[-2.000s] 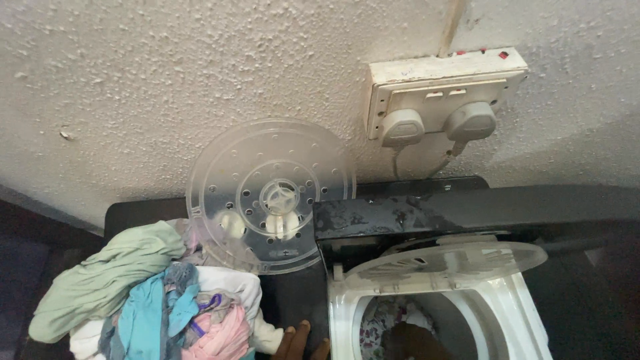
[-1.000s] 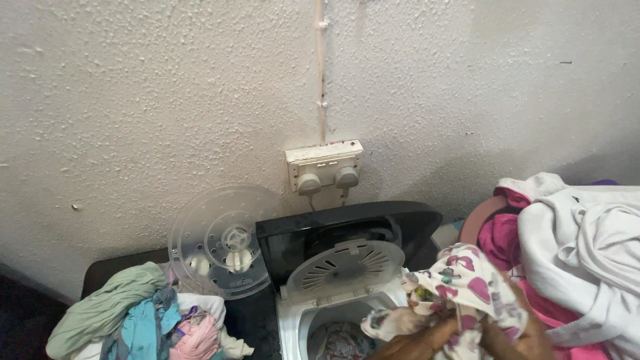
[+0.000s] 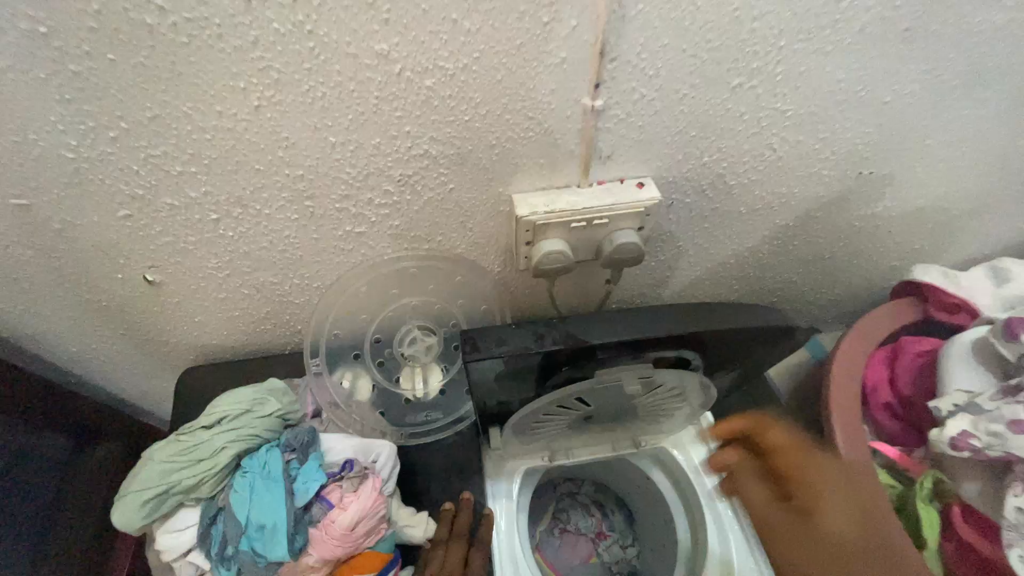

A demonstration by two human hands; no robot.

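My left hand (image 3: 458,538) rests with fingers apart on the machine's dark top, between the pile of clothes (image 3: 264,480) and the spin tub (image 3: 664,512). Blurred by motion, my right hand (image 3: 788,480) is over the tub's right rim and appears to hold nothing. Wet-looking clothes (image 3: 582,524) lie at the bottom of the tub, whose inner lid (image 3: 612,408) is raised. A white garment with purple print (image 3: 980,420) lies on the laundry in a pink basin (image 3: 852,376) at the right.
A clear perforated plastic disc (image 3: 408,400) leans against the wall behind the clothes pile. The machine's dark outer lid (image 3: 512,356) stands raised behind the tub. Two plugs with cords sit in a wall socket (image 3: 588,224) above. Green and red clothes show low in the basin.
The purple-printed garment was in my hands over the tub a second ago; now a similar one lies at the basin. My left hand is back on the machine top, and my right hand has let go.
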